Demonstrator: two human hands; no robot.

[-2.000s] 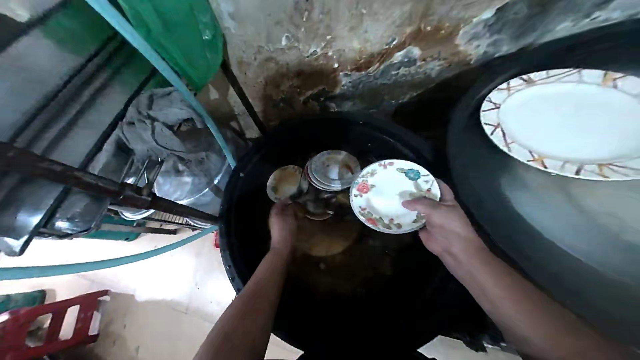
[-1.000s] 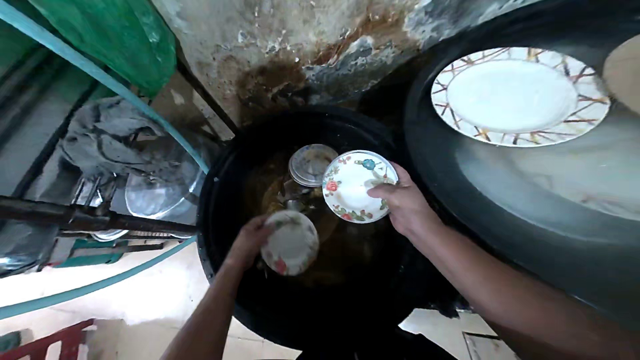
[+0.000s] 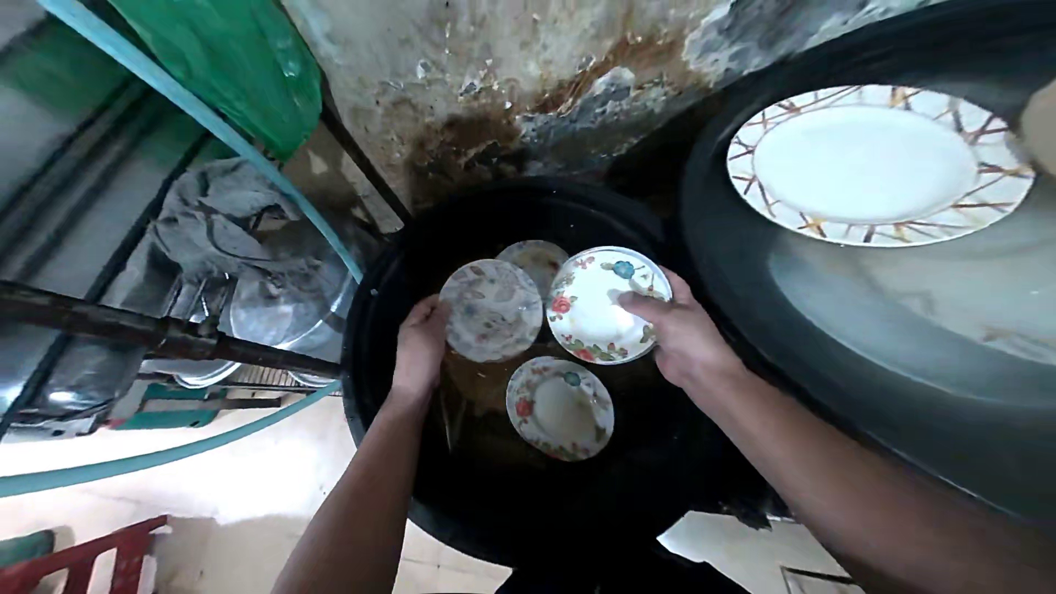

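Note:
My left hand (image 3: 421, 346) grips the left edge of a small soiled plate (image 3: 492, 310) over a round black tub (image 3: 371, 462). My right hand (image 3: 685, 330) holds a white plate with painted flowers (image 3: 598, 309), its thumb on the upper face; whether more plates lie beneath it I cannot tell. The two plates are side by side, nearly touching. Below them, another flowered plate (image 3: 561, 408) lies in the murky water of the tub. Partly hidden behind the held plates is a further soiled dish (image 3: 536, 260).
On the right stands a large dark basin of cloudy water (image 3: 891, 330) with an oval patterned platter (image 3: 866, 165). At left are a metal rack bar (image 3: 165, 334), a pale blue hose (image 3: 206, 115), a grey cloth (image 3: 223, 214) and metal pots (image 3: 280, 313). A stained wall (image 3: 495, 82) rises behind.
A flowered plate that my left hand held a second ago now lies in the tub. My left hand has moved up to another, soiled plate. My right hand keeps its flowered plate.

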